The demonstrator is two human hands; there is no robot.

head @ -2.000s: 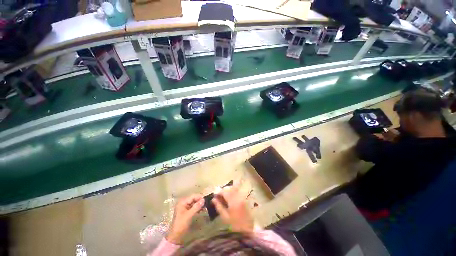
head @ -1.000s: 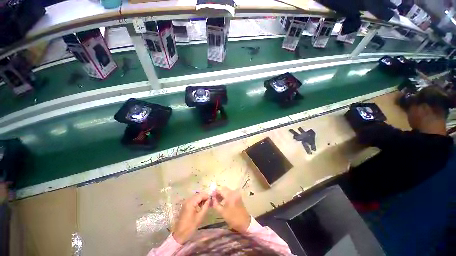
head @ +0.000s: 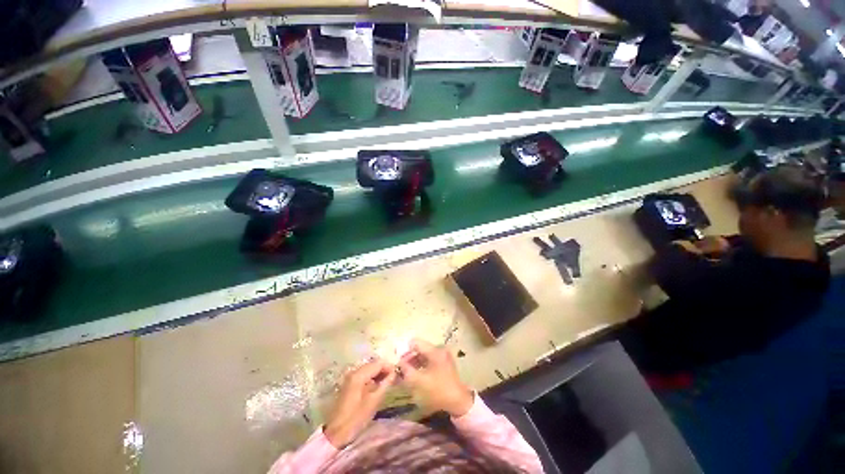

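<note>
My left hand (head: pixel 361 396) and my right hand (head: pixel 434 378) are held close together over the bench, fingertips pinched and almost touching. A tiny piece (head: pixel 399 367) shows between the fingertips, too small and blurred to name. A flat black piece (head: pixel 397 410) lies below the hands, near my body, partly cut off by my hair. An open tan-edged tray (head: pixel 493 296) with dark contents stands to the right, beyond my right hand. A few black strips (head: pixel 559 256) lie crossed beyond the tray.
A green conveyor (head: pixel 167 268) carries opened speaker housings (head: pixel 396 171) beyond the bench. A large grey carton (head: pixel 607 407) stands at the near right bench edge. A person (head: pixel 741 268) in black works on a speaker at the right. Shiny film (head: pixel 278 398) lies left of my hands.
The black piece that was between my hands now lies below them. My fingertips have come together on something tiny. The speakers on the conveyor have shifted slightly right.
</note>
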